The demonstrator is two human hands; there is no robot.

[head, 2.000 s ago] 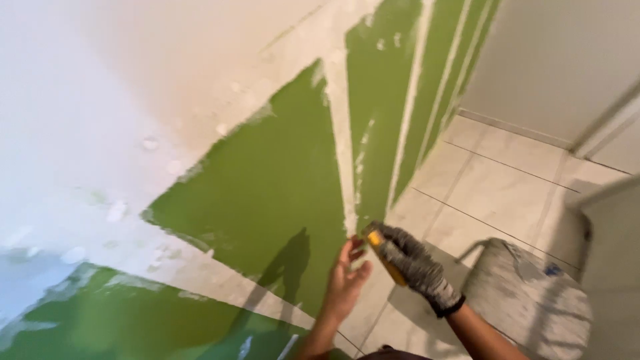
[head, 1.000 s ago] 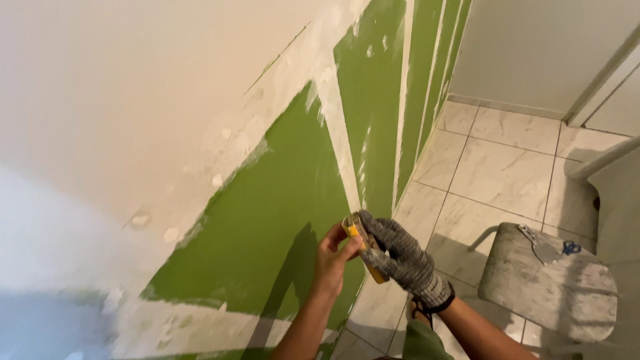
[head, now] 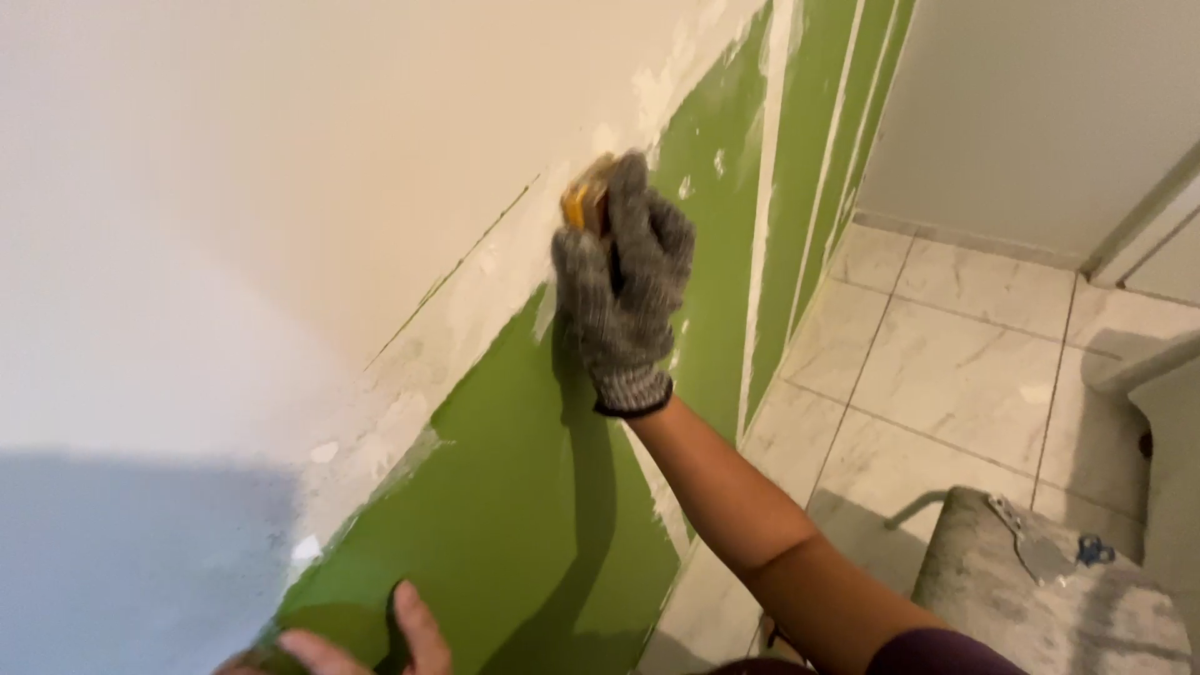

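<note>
My right hand (head: 628, 281), in a grey knitted glove, grips a small yellow and brown block (head: 589, 202), perhaps a sanding block, against the wall where a whitish filler band meets green paint. The block is slightly blurred and partly hidden by the fingers. Bare, my left hand (head: 375, 637) is at the bottom left by the green wall (head: 506, 469), fingers apart and partly out of view; nothing shows in it. Whitish filler strips (head: 769, 169) run between the green areas. A thin green line (head: 455, 267) marks the pale wall left of the block.
At the lower right stands a stained stool or chair seat (head: 975, 600), bearing a metal scraper (head: 1031, 553) and a blue-handled object (head: 1095, 550), possibly scissors. Marble-look tiles (head: 975, 356) cover the floor beside the wall. A white fixture or panel (head: 1172, 450) is at the right edge.
The right hand has moved up onto the wall with the block. The left hand, which was touching the block one second ago, is now apart from it at the lower left.
</note>
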